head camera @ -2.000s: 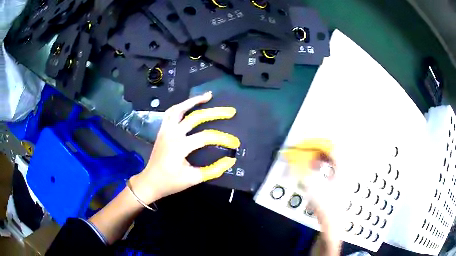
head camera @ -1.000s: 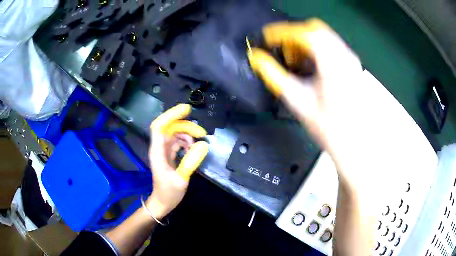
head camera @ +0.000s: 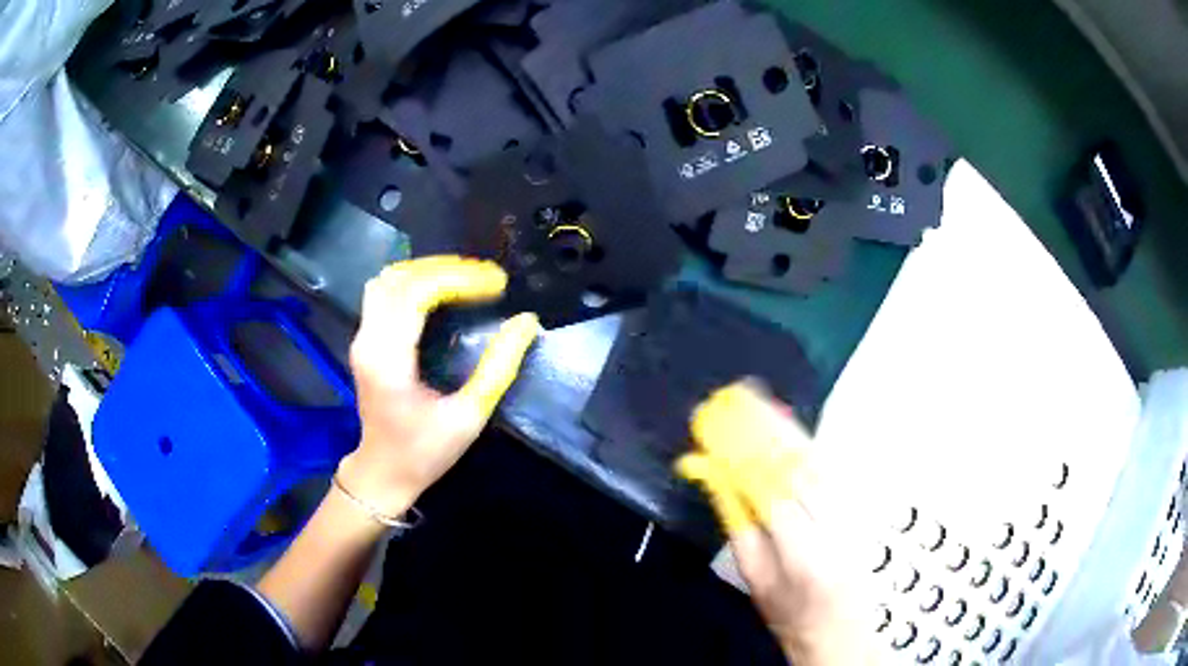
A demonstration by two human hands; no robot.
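Note:
My left hand [head camera: 424, 371], with yellow finger cots, is at the bench's front edge beside the heap. Its thumb and fingers are apart and hold nothing visible. My right hand [head camera: 762, 475], also in yellow cots, is blurred over a stack of matt black cards [head camera: 697, 351]. Its fingers are close together; whether they grip a card cannot be told. Beyond lies an overlapping heap of black cards [head camera: 625, 78] with gold rings and small white icons. A ringed card [head camera: 482, 215] lies nearest my left hand. A white parts tray [head camera: 977, 351] is partly under my right forearm.
More trays and clear plastic [head camera: 1166, 442] are at the far right. A dark block with a pale strip [head camera: 1101, 221] lies on the green mat [head camera: 971, 78]. A blue stool [head camera: 189, 442] stands left below the bench. A person's pale sleeve [head camera: 78, 182] is at upper left.
My right hand has moved from above the heap down to the black card stack. The heap's ringed cards now show clearly where it was. My left hand has shifted slightly left and its fingers have spread.

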